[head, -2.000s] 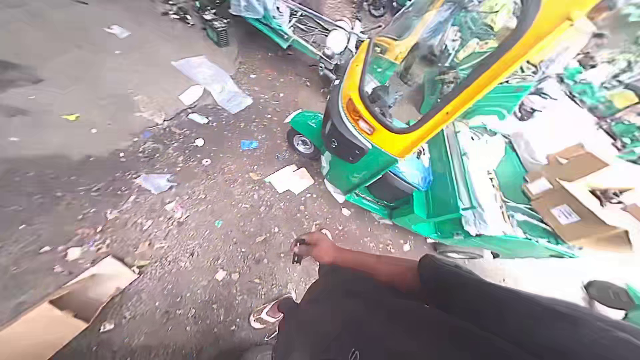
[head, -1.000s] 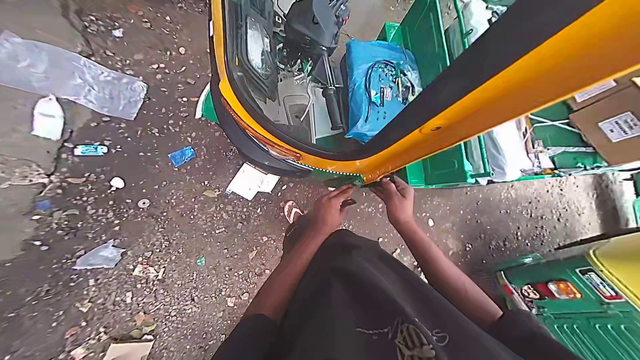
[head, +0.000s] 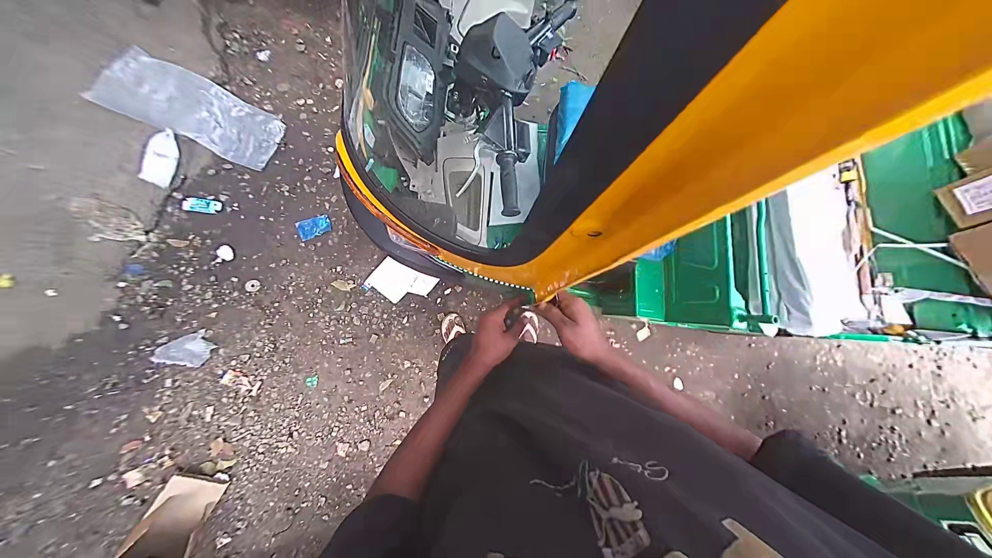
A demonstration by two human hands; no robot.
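Note:
In the head view stands a green and yellow auto rickshaw, its yellow windshield pillar (head: 666, 201) slanting to the upper right. Both hands are at the pillar's lower corner, where the yellow frame meets a white-dotted edge (head: 496, 280). My left hand (head: 500, 329) is just below that corner, fingers curled; whether it holds something is hidden. My right hand (head: 572, 322) touches the corner from the right, fingertips close to the left hand's. Behind the windshield are the black handlebar grip (head: 508, 184) and the instrument housing (head: 496, 54).
Plastic sheeting (head: 190, 105), a white packet (head: 160, 159), a blue wrapper (head: 313, 227) and white paper (head: 399, 279) lie on the gravelly ground. A cardboard piece (head: 174, 515) is at lower left. The green cargo bed (head: 686, 275) extends right; another green vehicle (head: 930, 508) shows at lower right.
Two seconds ago one hand, holding a small dark object, was visible away from the rickshaw. Both hands are now at the pillar corner, as they were one second ago. The view has moved closer.

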